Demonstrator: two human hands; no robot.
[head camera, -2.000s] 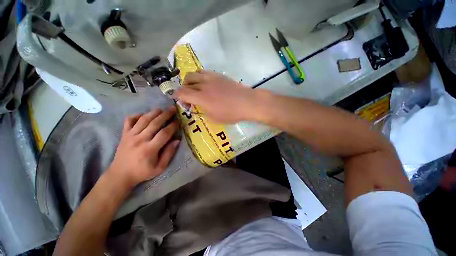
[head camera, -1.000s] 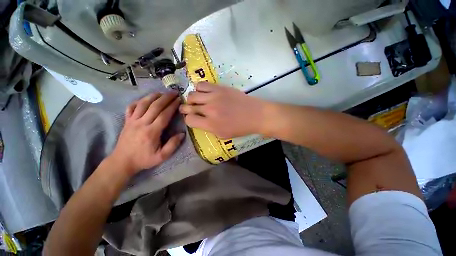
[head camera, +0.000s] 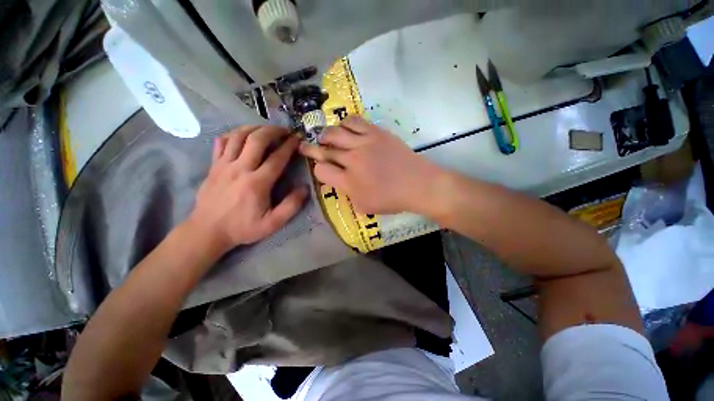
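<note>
A grey-brown garment piece (head camera: 149, 184) lies on the machine table and hangs over its front edge. My left hand (head camera: 249, 188) rests palm down on it, thumb apart, fingertips just in front of the presser foot. My right hand (head camera: 380, 168) has its fingers curled at the cloth's right edge, over the yellow printed tape (head camera: 342, 207), and seems to pinch that edge. The fingertips of both hands nearly meet. They hide the cloth edge and most of the needle area below the ribbed knob (head camera: 314, 119).
The off-white machine head (head camera: 376, 19) spans the top. A white lamp (head camera: 153, 86) is left of the needle. Thread snips (head camera: 499, 117), a small tan block (head camera: 585, 140) and a black tray (head camera: 632, 129) lie right. A plastic bag (head camera: 665, 243) is beyond the table's right end.
The view has shifted, so the machine parts sit further right. My left fingertips have come close to my right ones at the presser foot. My right fingers have stayed at the cloth edge since a second ago.
</note>
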